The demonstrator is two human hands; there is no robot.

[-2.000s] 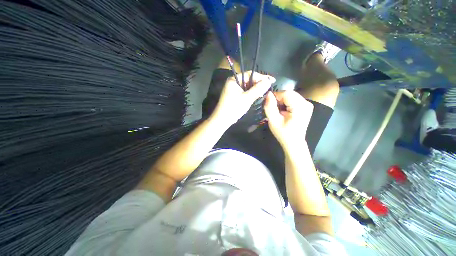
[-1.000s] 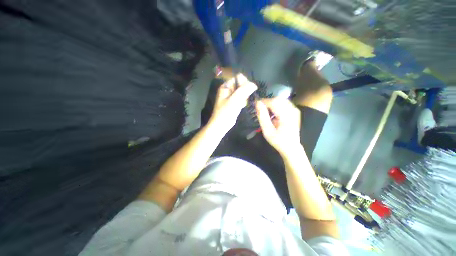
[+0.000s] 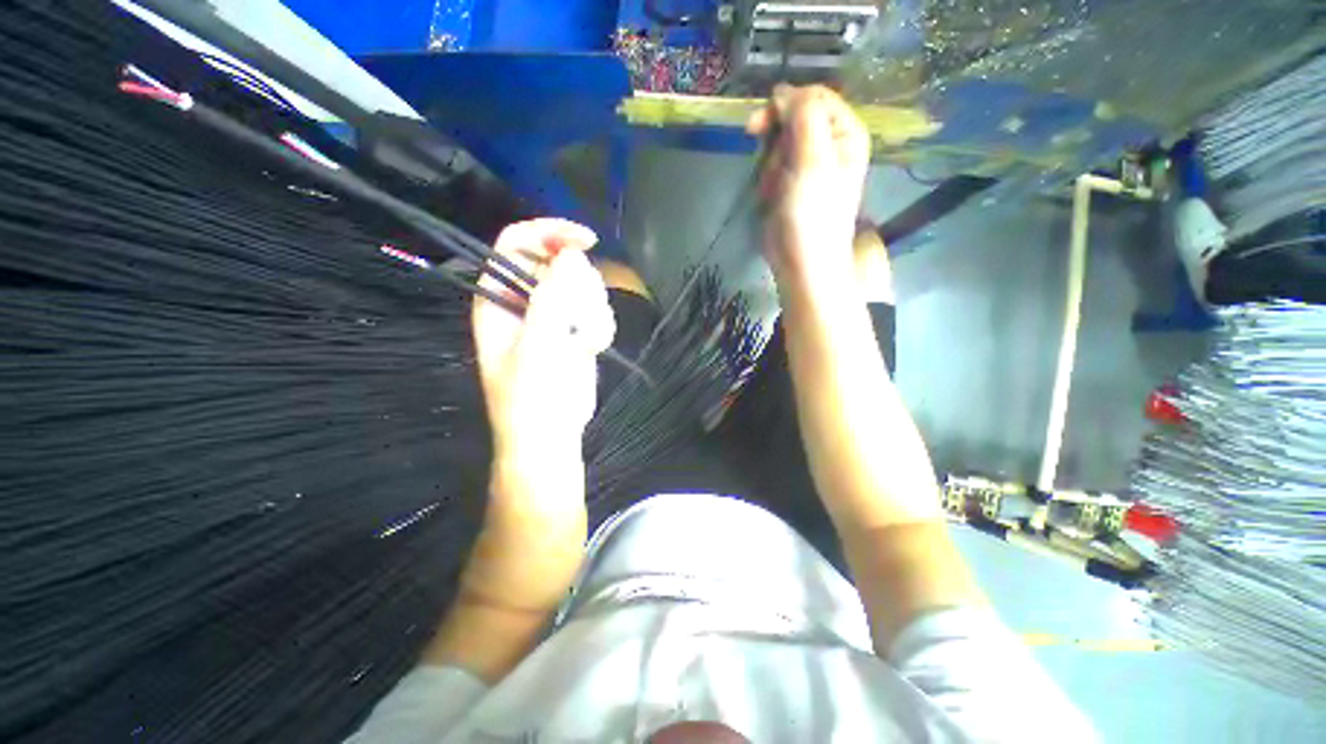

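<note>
My left hand (image 3: 545, 313) is closed around a few black cables (image 3: 386, 204) that point up and left; their exposed tips are pink, red and white. My right hand (image 3: 817, 167) reaches forward at the bench edge, its fingers closed on a thin black cable (image 3: 742, 196) that runs down toward the lap. The cable's far end is by the bench machine (image 3: 809, 47) and is too small to tell exactly. The lap bundle (image 3: 676, 378) fans out over the thighs between my forearms.
Black cable stock (image 3: 218, 436) fills the left side. The blue bench with its worn yellow edge (image 3: 698, 111) is ahead, with coloured wire scraps (image 3: 672, 61) on it. Grey cables (image 3: 1251, 494) and a rack with a pale bar (image 3: 1066, 334) and red parts are at right.
The view has turned so the bench machine shows. My right hand has moved from the lap up to the bench with a cable. My left hand is further left, its cables now slanting left.
</note>
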